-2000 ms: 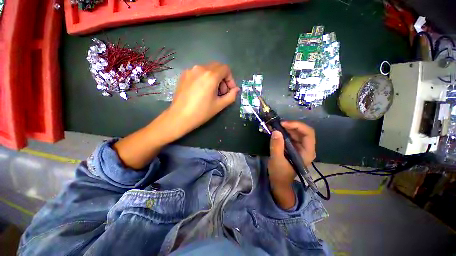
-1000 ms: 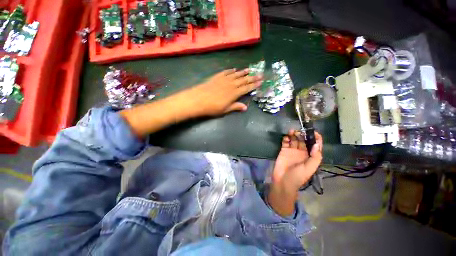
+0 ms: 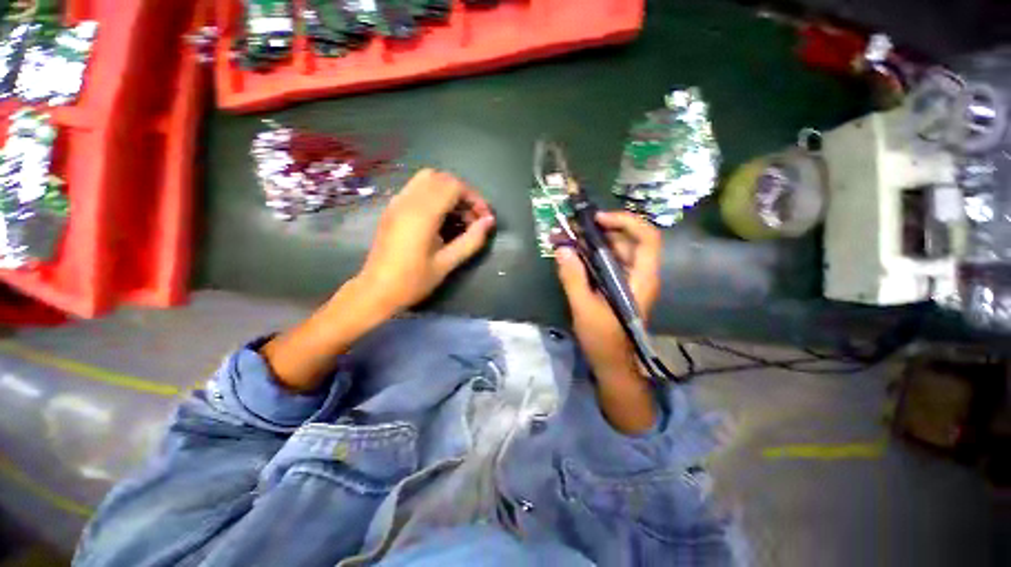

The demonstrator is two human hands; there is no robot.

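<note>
A small green and white circuit board (image 3: 545, 222) lies on the dark green mat in front of me. My right hand (image 3: 621, 277) holds the black soldering iron (image 3: 604, 269), its blurred tip over the far end of the board. My left hand (image 3: 427, 233) is left of the board, fingers curled and thumb near the index finger; whether a thin lead is between them is too blurred to tell. A tangled pile of red leads with white connectors (image 3: 305, 172) lies beyond my left hand. A stack of boards (image 3: 670, 161) lies to the right of the iron.
Red trays with boards stand at the left (image 3: 166, 199) and at the back (image 3: 466, 55). A round yellowish-green tin (image 3: 773, 195) stands beside the off-white box (image 3: 876, 210) at the right. Black cords (image 3: 765, 360) run along the mat's front edge. Shiny clear bags lie at the far right.
My left hand has drawn back from the stack of boards and its fingers have curled. My right hand has brought the iron from the tin over to a single board. The camera view has shifted.
</note>
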